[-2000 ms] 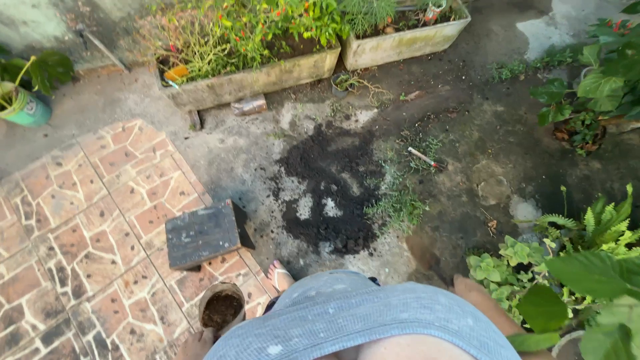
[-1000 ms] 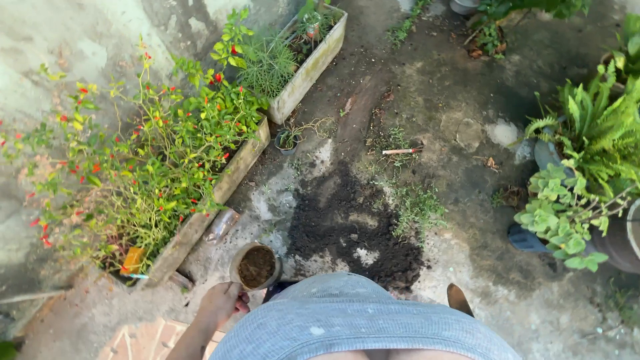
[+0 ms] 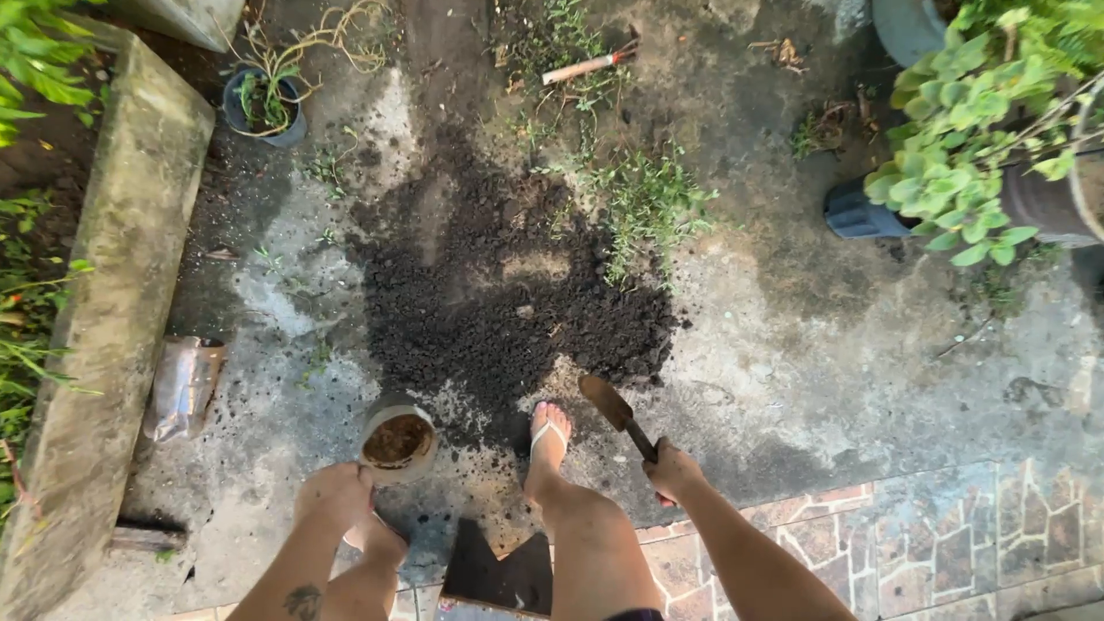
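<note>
My left hand grips the rim of a round pot with brown soil inside, held over the concrete near my left foot. In my right hand is the handle of a hand trowel; its rusty blade points up and left, just right of my sandalled right foot. Dark loose soil lies spread on the concrete ahead of both hands. Green weeds stand at the right side of this soil. A hand tool with a wooden handle lies beyond them.
A long concrete planter runs along the left, beside a small potted plant and a clear plastic bag or wrapper. Potted plants stand at the upper right. A low stool is between my legs, near patterned tiles.
The view has turned and come closer to the soil. My right hand now shows with the trowel in it; my left hand still holds the pot.
</note>
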